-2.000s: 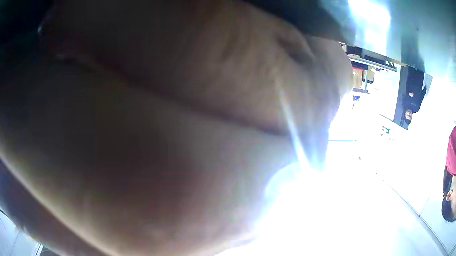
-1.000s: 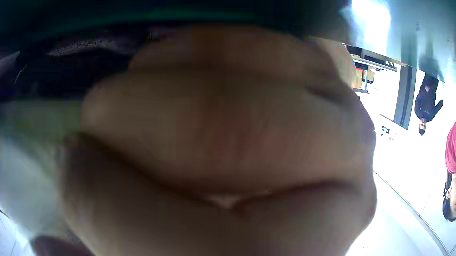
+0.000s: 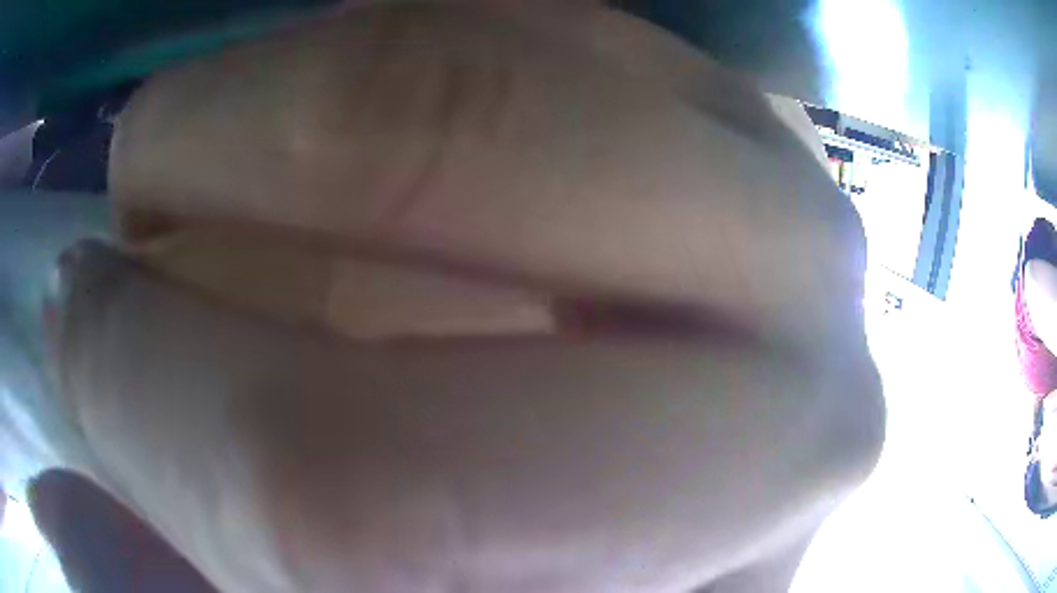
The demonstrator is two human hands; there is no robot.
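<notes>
A hand, very close to the lens and blurred, fills most of the view. Its fingers lie side by side, with a narrow pale gap between two of them. I cannot tell whether it is my left or right hand, or whether it holds anything. A darker, finger-like shape shows at the lower left. No work piece is visible.
The picture appears upside down. A person in a red top is cut off at the right edge. A blurred teal surface runs along the top. A grey upright stands in strong glare at the right.
The close hand has shifted and turned, and a pale gap has opened between its fingers. The dark-clothed figure seen at the upper right before no longer shows there.
</notes>
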